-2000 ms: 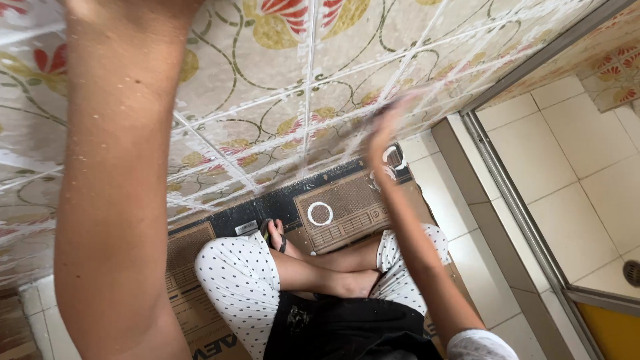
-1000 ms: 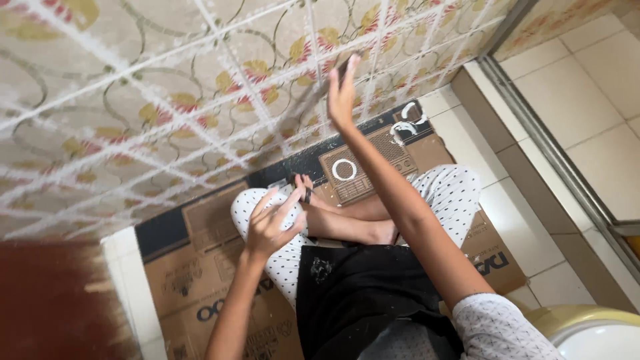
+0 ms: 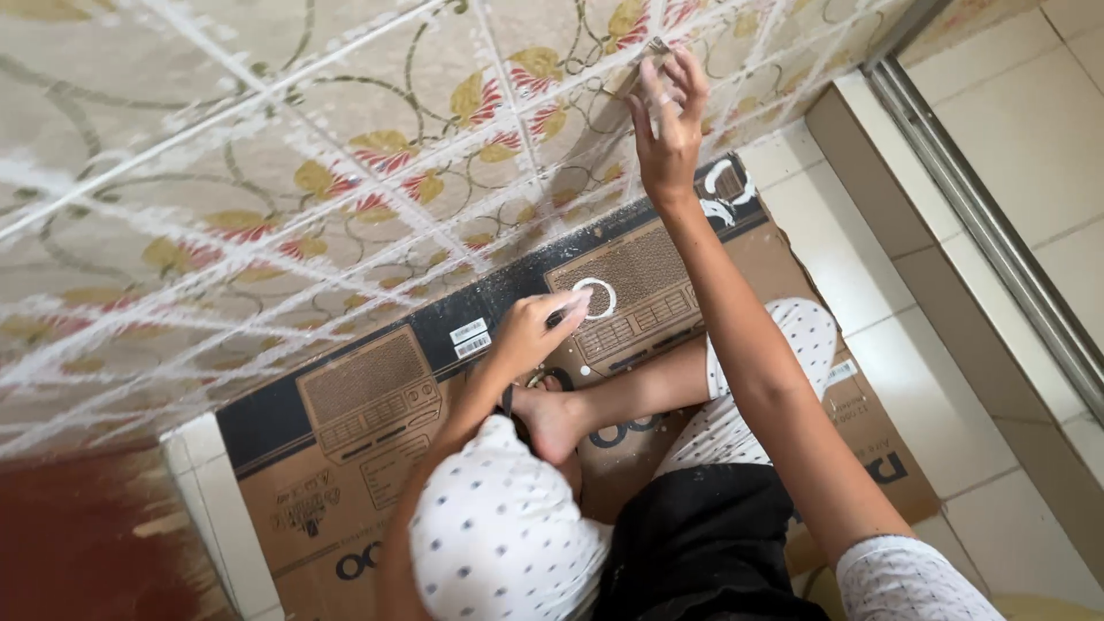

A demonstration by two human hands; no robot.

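My right hand (image 3: 671, 121) is raised against the floral wall tiles (image 3: 379, 103), its fingertips on a small flat piece (image 3: 657, 45) whose kind I cannot tell, at a joint smeared with white paste. Lower and to the left, my left hand (image 3: 543, 323) hovers above the cardboard, fingers curled with white residue on the tips. A dark thing shows between its thumb and fingers, too small to name. White lines of grout-like paste (image 3: 259, 250) run along the tile joints.
A flattened cardboard box (image 3: 328, 517) covers the floor under my crossed legs, with a white ring mark (image 3: 608, 297) and white smears (image 3: 718, 211) on it. A tiled ledge with a metal track (image 3: 975, 216) lies at the right. A reddish-brown surface (image 3: 86, 535) stands at lower left.
My left hand has moved from above my knee toward the wall side of the cardboard, and its fingers have drawn together. My right hand remains up at the tiles.
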